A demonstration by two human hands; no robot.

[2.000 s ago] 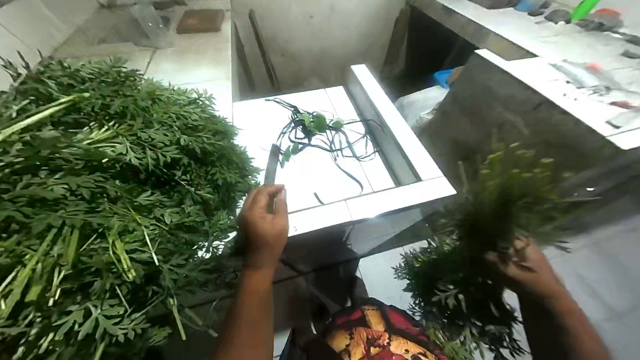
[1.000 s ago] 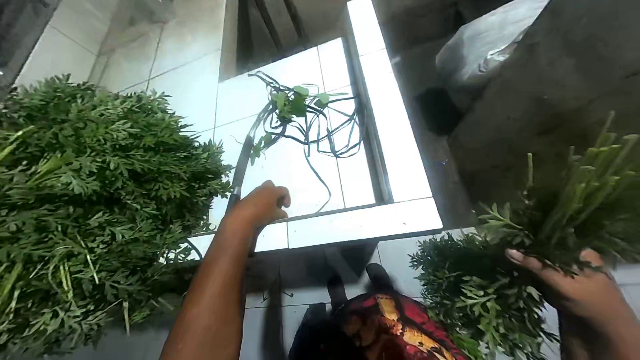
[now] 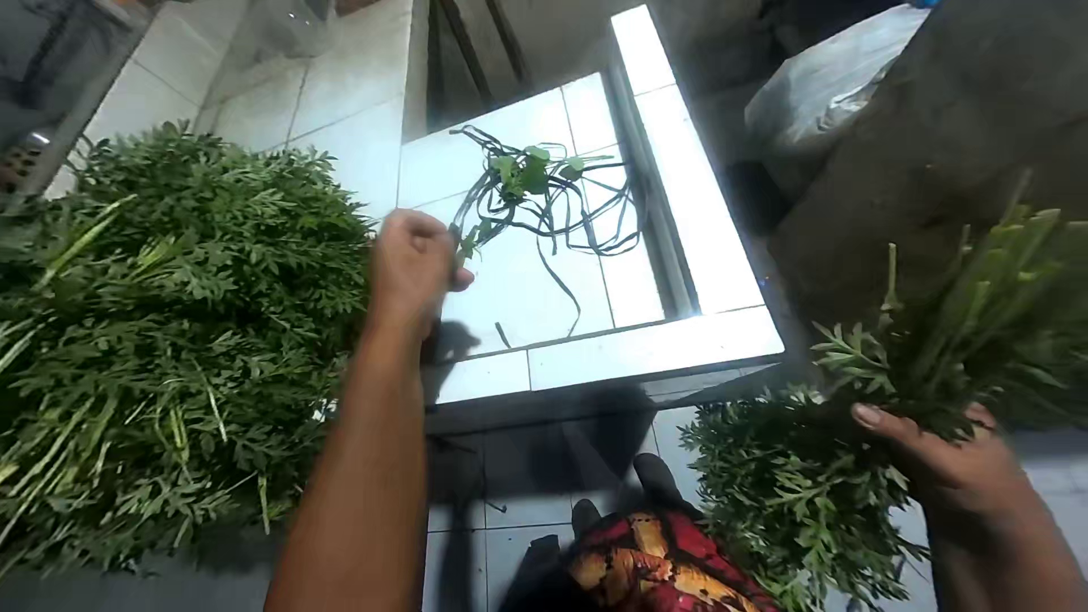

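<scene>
My right hand (image 3: 952, 450) grips a bunch of leafy green stems (image 3: 799, 484), its cut stem ends pointing up and to the right, its leaves hanging down. With curled fingers, my left hand (image 3: 416, 255) is over the left part of the white tiled counter, at the lower left end of a tangle of dark flat strips (image 3: 552, 225); it appears to pinch the strips' gathered end. Some broad green leaves (image 3: 527, 170) lie on the tangle. A large heap of cut leafy greens (image 3: 187, 323) fills the left side, beside my left forearm.
The tiled counter's raised rim (image 3: 646, 348) runs along its near and right sides. A pale plastic sack (image 3: 833, 76) stands beyond it at the upper right. A clear plastic bag (image 3: 289, 25) is at the upper left. My patterned clothing and feet are below, over a tiled floor.
The view has turned downward since the earliest frame. My left hand has moved from the counter's near left edge to the end of the strips. The bunch remains in my right hand.
</scene>
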